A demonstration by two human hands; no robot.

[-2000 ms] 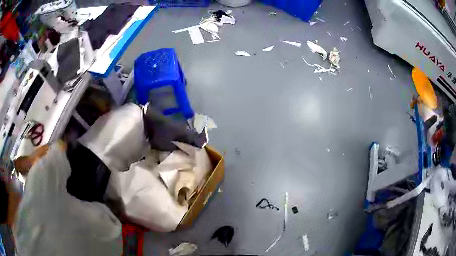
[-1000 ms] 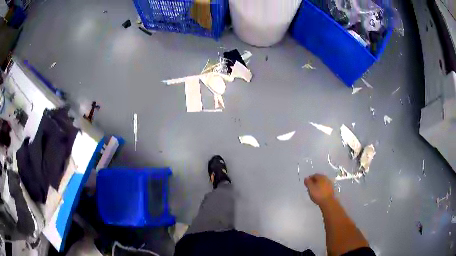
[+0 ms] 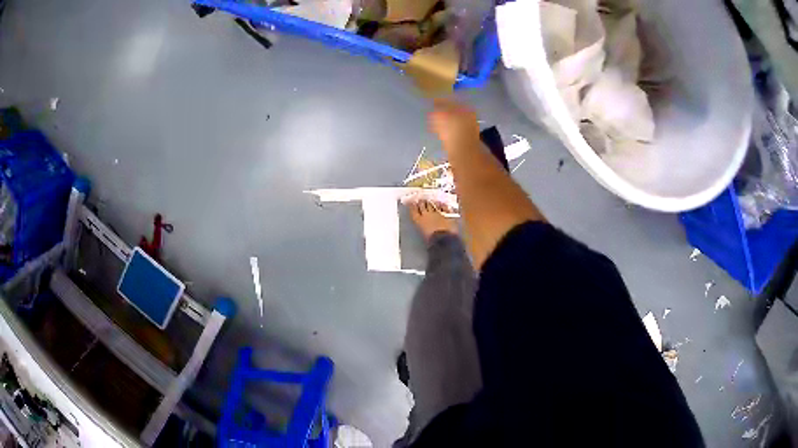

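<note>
My right hand [image 3: 455,124] is stretched forward, blurred, with a flat tan piece [image 3: 434,70] at its fingers. The fingers appear closed on its lower end. The tan piece overlaps the near rim of a blue crate [image 3: 328,33] that holds pale and brown pieces. A large white tub [image 3: 560,131] with pale crumpled pieces inside stands to the right of the hand. My left hand is not in view.
White scraps [image 3: 382,229] and thin strips lie on the grey floor around my foot. A blue stool [image 3: 276,376] and a white table frame [image 3: 197,350] stand at lower left. Another blue crate [image 3: 713,241] is partly behind the tub. A blue basket [image 3: 31,188] is at far left.
The view has moved forward to the crate and tub. My right hand has gone from low at the right, fingers curled, to the crate rim, where the tan piece is now at its fingers.
</note>
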